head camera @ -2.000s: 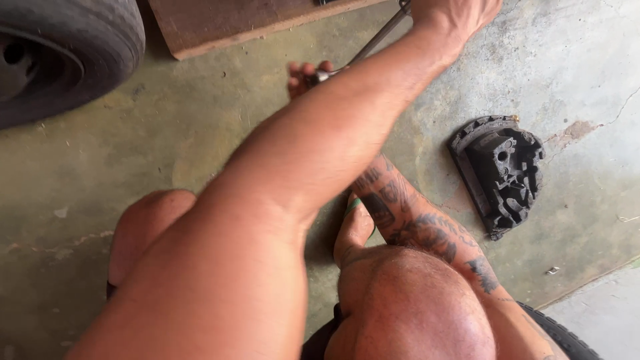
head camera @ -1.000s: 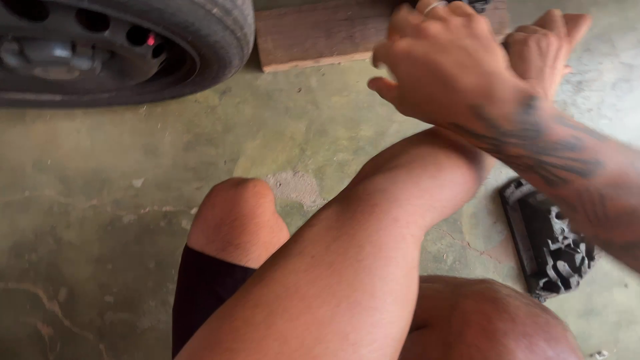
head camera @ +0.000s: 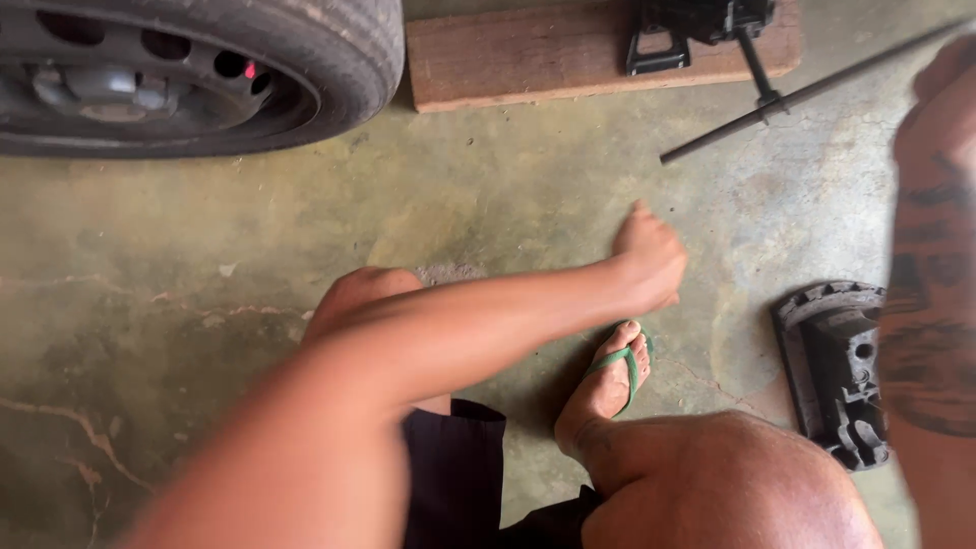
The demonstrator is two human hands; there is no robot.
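My left hand point(head camera: 650, 255) is over the floor with its fingers curled in and nothing visible in them, just above my foot in a green flip-flop point(head camera: 631, 366). At the right edge my tattooed right hand point(head camera: 942, 114) is blurred and partly cut off, close to the far end of a long metal rod point(head camera: 717, 133). That rod runs through the hooked end of a bar from a black jack point(head camera: 705, 23), which stands on a wooden plank point(head camera: 518, 57). Whether my right hand grips the rod cannot be seen.
A tire on a steel wheel point(head camera: 366, 76) stands at the upper left, beside the plank. A black molded part point(head camera: 835, 366) lies on the concrete floor at the right, partly hidden by my right forearm. My knee point(head camera: 732, 473) is at the bottom.
My hands, close together one second ago, are now apart. My right arm has drawn back to the right edge, and my left hand is lower, away from the plank. The rod and jack show more fully.
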